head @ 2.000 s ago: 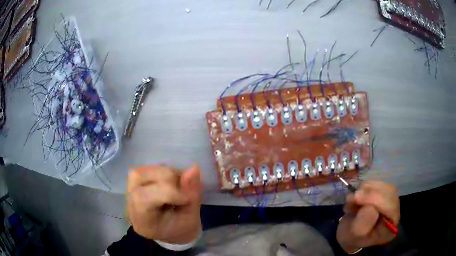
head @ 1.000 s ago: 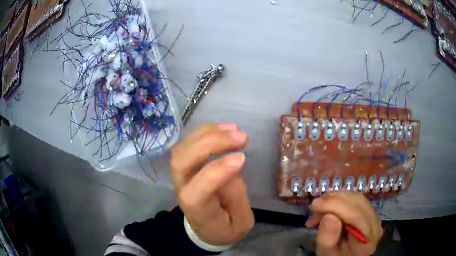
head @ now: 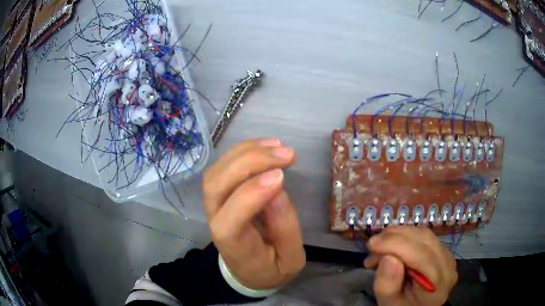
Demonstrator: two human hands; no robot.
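A reddish-brown holding board lies right of centre, with another board under it. Silver-grey oval components sit in two rows along its long edges. Thin blue and dark lead wires stick out past the far edge, and some past the near edge. My right hand is at the board's near edge, closed around a hand tool with a red handle; the tool's tip is hidden. My left hand is raised between tub and board, fingers curled and apart, with nothing visible in it.
A clear plastic tub at left holds a heap of white wired components. A narrow silvery metal piece lies between tub and board. More brown boards lie at the upper left and upper right. Loose wires lie near the upper right boards.
Since the earliest frame the view has shifted, so tub and board appear further right. My left hand has opened from a curled shape. My right hand has moved left along the board's near edge.
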